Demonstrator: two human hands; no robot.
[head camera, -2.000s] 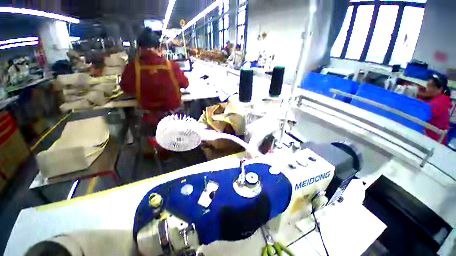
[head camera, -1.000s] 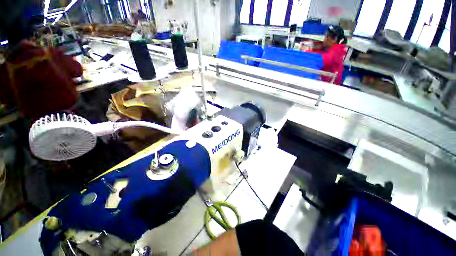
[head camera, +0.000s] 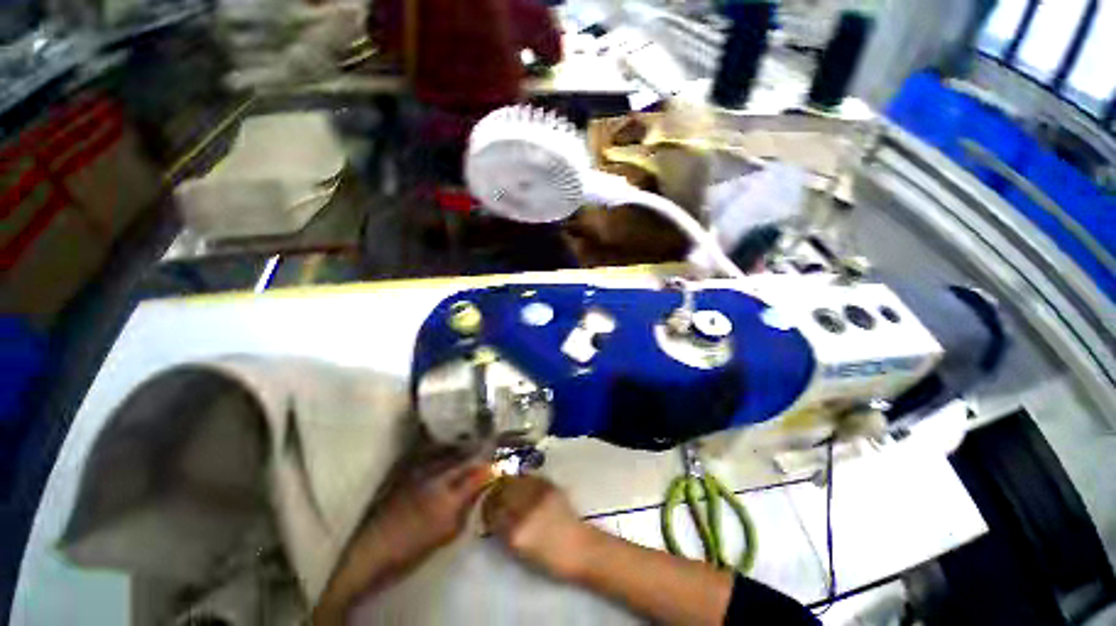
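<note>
A large beige bag body (head camera: 324, 428) lies at the left of the machine table, its dark tube-like opening facing left. More pale material lies below my hands. My left hand (head camera: 428, 520) is below the machine head, its fingertips pinched at a small yellow edge by the presser foot (head camera: 517, 461). My right hand (head camera: 535, 520) is close beside it, fingers curled at the same edge. Motion blur and the fingers hide the exact grip and the needle. The sewing machine (head camera: 612, 367) has a blue head and a white end. Scissors with yellow-green handles (head camera: 710, 520) lie right of my right hand.
A white clip fan (head camera: 526, 165) stands behind the machine head. Dark thread cones (head camera: 743, 55) are at the back. A black cord (head camera: 830, 526) runs right of the scissors. Beige pieces (head camera: 263, 177) lie on a stand at the back left. A person in red (head camera: 459, 49) is beyond.
The view has swung back left and down from the right side. My right hand has moved from beside the scissors to the presser foot. My left hand and the bag body have come into view.
</note>
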